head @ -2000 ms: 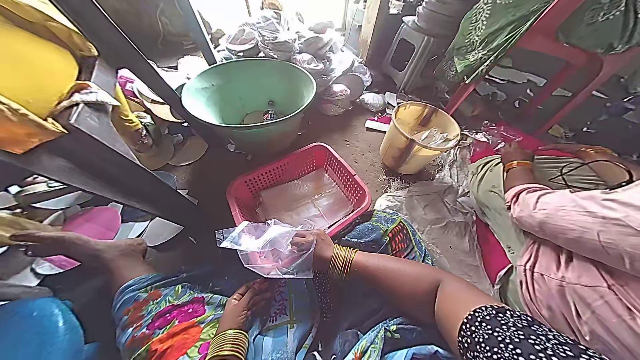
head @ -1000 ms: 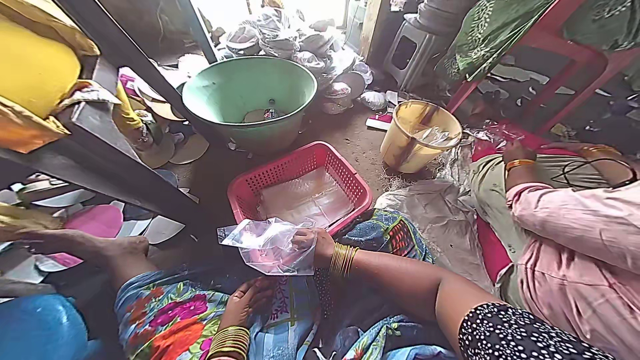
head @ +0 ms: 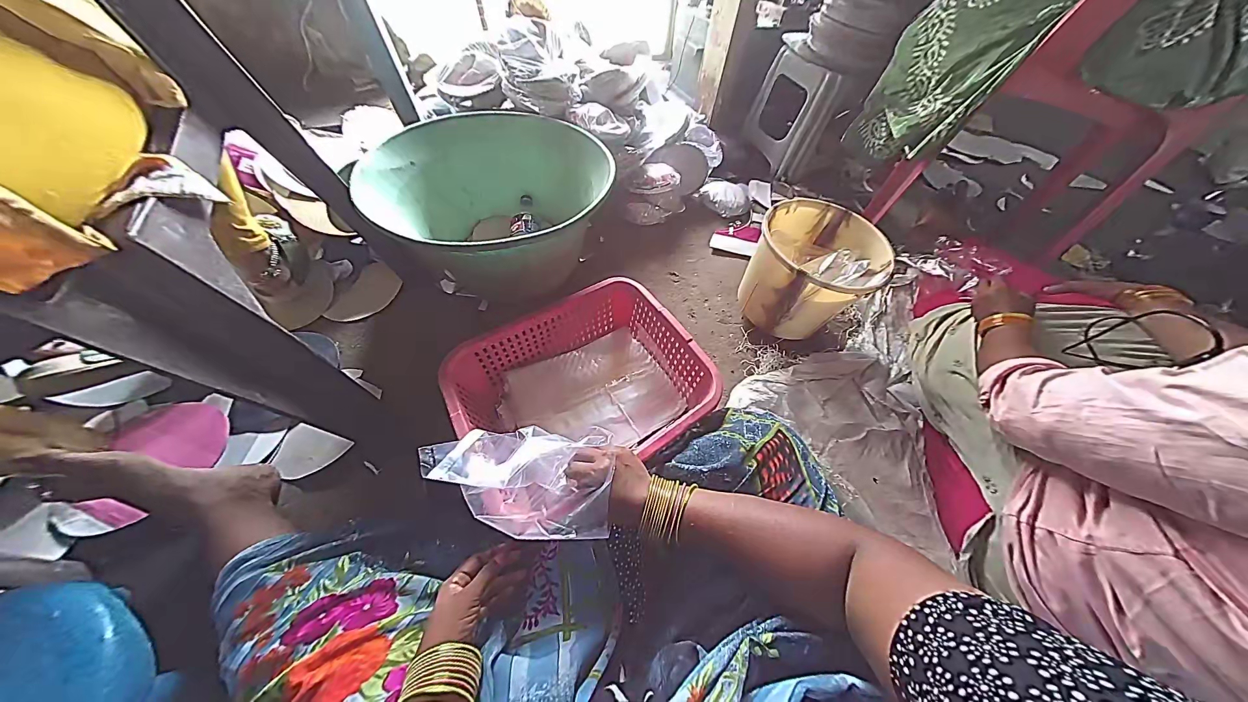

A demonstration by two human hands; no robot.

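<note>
My right hand (head: 619, 478), with yellow bangles at the wrist, is partly inside a clear plastic bag (head: 531, 492), and its fingers show through the film. Something pinkish shows through the bag. Below and left of the bag, my left hand (head: 480, 590) rests over the flowered cloth (head: 341, 624) on my lap, fingers apart and holding nothing. Just beyond the bag stands a red perforated plastic basket (head: 697, 366) with flat clear plastic sheets or bags (head: 600, 385) lying in it.
A large green tub (head: 478, 253) holding a small bottle stands behind the basket. To its right is a yellow bucket (head: 780, 292) with plastic inside. Wrapped bundles (head: 536, 73) are piled at the back. A dark metal frame (head: 244, 341) crosses the left. Another person (head: 1102, 458) sits at the right.
</note>
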